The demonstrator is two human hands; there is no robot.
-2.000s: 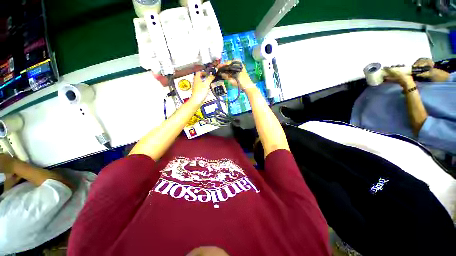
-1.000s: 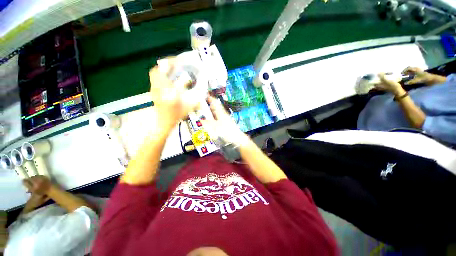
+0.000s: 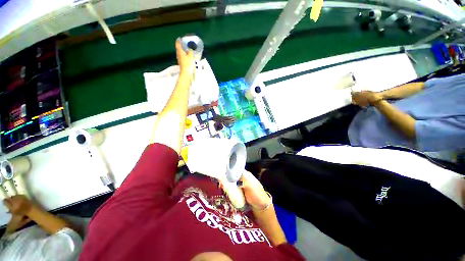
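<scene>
My left hand (image 3: pixel 184 61) reaches forward and is closed around the upper handle of a white hair dryer (image 3: pixel 196 51) at the white moulded rest (image 3: pixel 206 84). My right hand (image 3: pixel 254 192) is low in front of my chest and grips the handle of another white hair dryer (image 3: pixel 206 157), its wide round barrel end turned to the right. That barrel covers part of the tester (image 3: pixel 206 116) with its yellow labels and red switch. A dark bundled cord (image 3: pixel 224 121) lies on the tester's right side.
A blue-green mat (image 3: pixel 237 107) lies right of the tester, with a dryer (image 3: pixel 257 90) at its edge. Another dryer (image 3: pixel 84 137) lies on the bench at left. A slanted post (image 3: pixel 278 38) rises behind. A dark display (image 3: pixel 30 97) stands far left. People work on both sides.
The dryer lifted before my face is now low in my right hand. My left hand has moved forward onto the dryer at the rest. The view has shifted.
</scene>
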